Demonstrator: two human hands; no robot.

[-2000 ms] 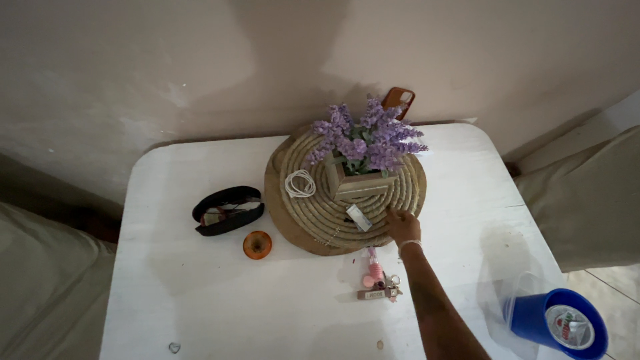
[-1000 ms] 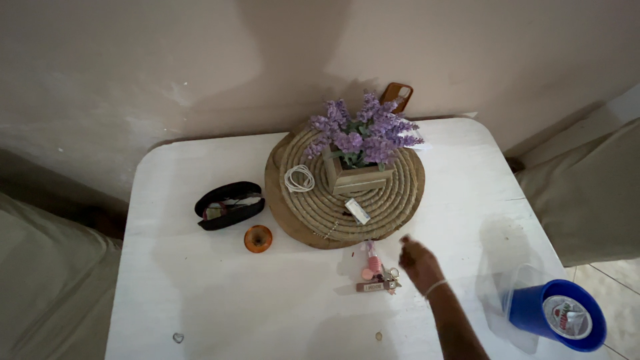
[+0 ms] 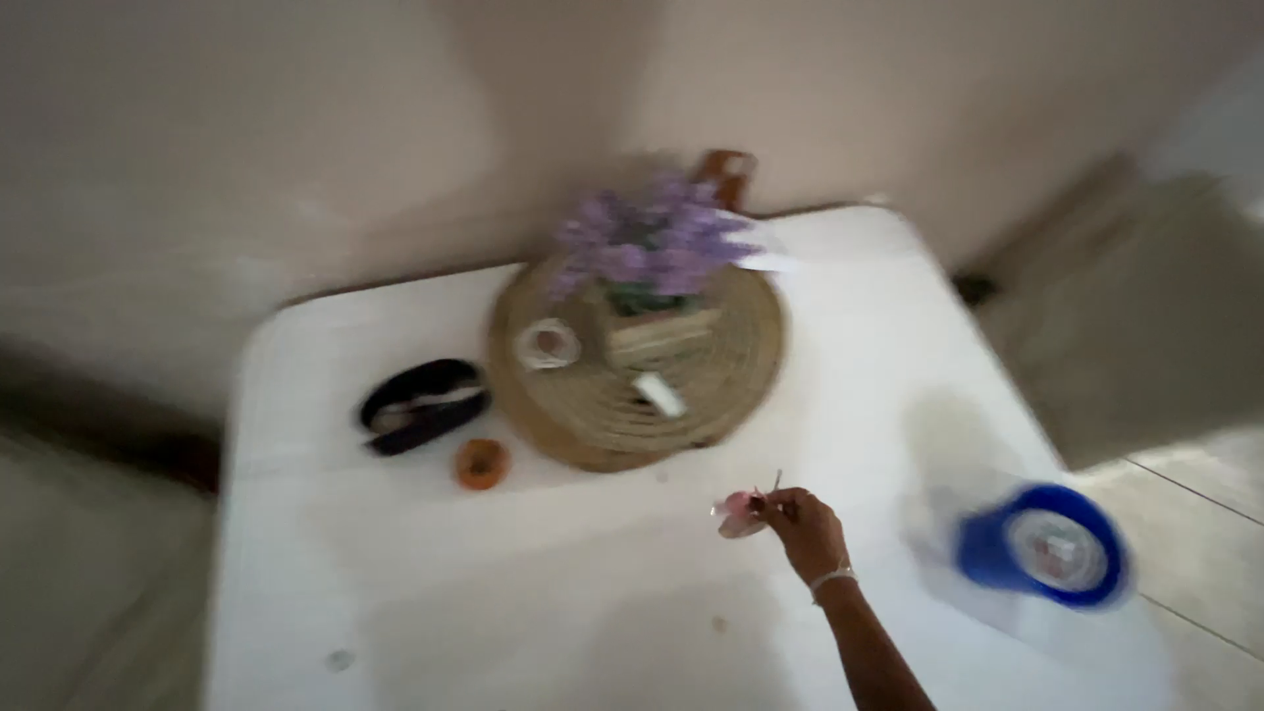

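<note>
My right hand [image 3: 805, 533], with a thin bracelet at the wrist, pinches a small bunch of pink trinkets [image 3: 741, 513] that looks like a keychain; blur hides its details. The bunch is just in front of the round woven placemat [image 3: 731, 415]. On that mat are purple artificial flowers [image 3: 652, 237] in a wooden box planter [image 3: 662, 336], a coiled white cable [image 3: 548, 344] and a small white object [image 3: 660, 394]. My left hand is out of view.
Left of the mat lie an open black case [image 3: 425, 405] and a round orange item [image 3: 482, 464]. A blue container [image 3: 987, 548] is at the right of the white table [image 3: 553, 583]. A brown phone case [image 3: 726, 178] leans on the wall behind the flowers.
The pink bunch that lay on the table in front of the mat is now in my right hand. The view has shifted and blurred.
</note>
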